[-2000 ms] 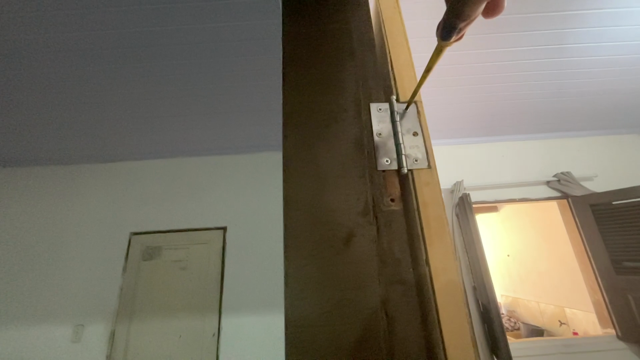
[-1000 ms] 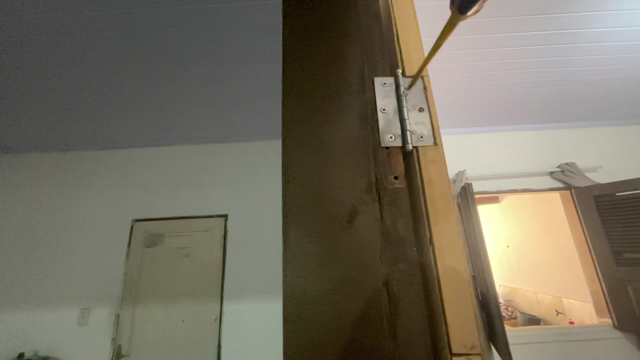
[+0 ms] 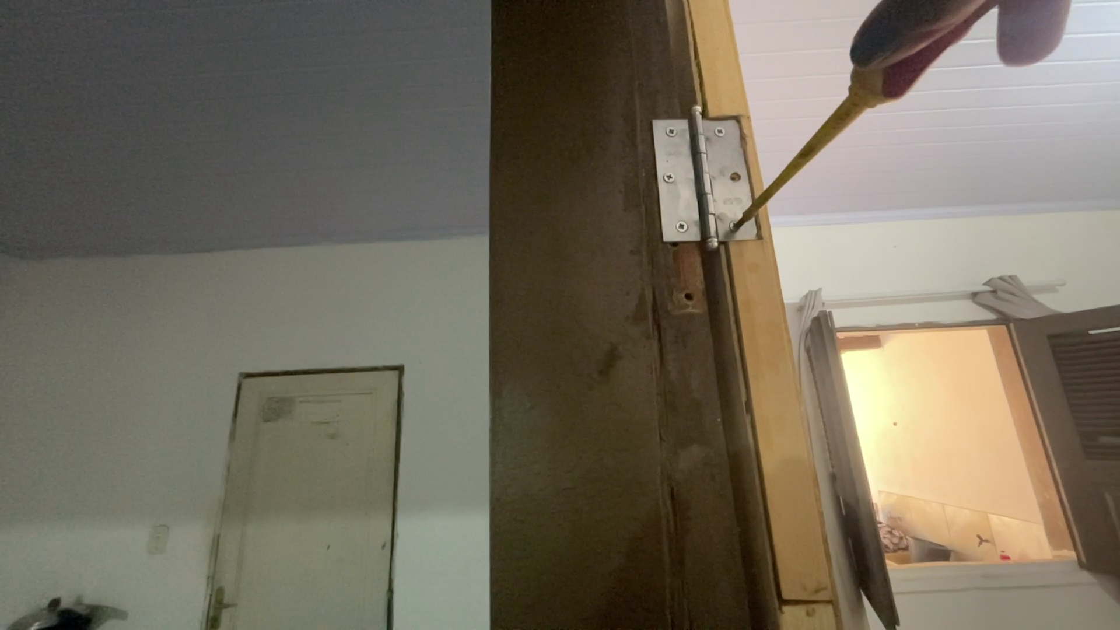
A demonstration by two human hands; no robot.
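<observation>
My right hand (image 3: pixel 914 31), partly out of view at the top right, grips the handle of a screwdriver (image 3: pixel 809 149) with a yellow shaft. The shaft slants down to the left, its tip at the lower screw of the right leaf of a metal butt hinge (image 3: pixel 704 179). That leaf lies on a light yellowish wooden strip (image 3: pixel 774 394). The left leaf, with screws in its holes, lies on dark brown wood (image 3: pixel 577 350). Just below the hinge is a bare recess (image 3: pixel 688 280) with a hole. My left hand is out of view.
At the right, a window opening (image 3: pixel 945 420) with dark shutters (image 3: pixel 1085 385) shows a lit space beyond. A curtain rod (image 3: pixel 910 297) runs above it. A pale door (image 3: pixel 306 499) and a light switch (image 3: pixel 157 539) are on the left wall. A dark object is at the bottom left corner.
The screwdriver tip has moved down from the upper part of the hinge's right leaf to its lower screw. More of my right hand's fingers shows than one second ago.
</observation>
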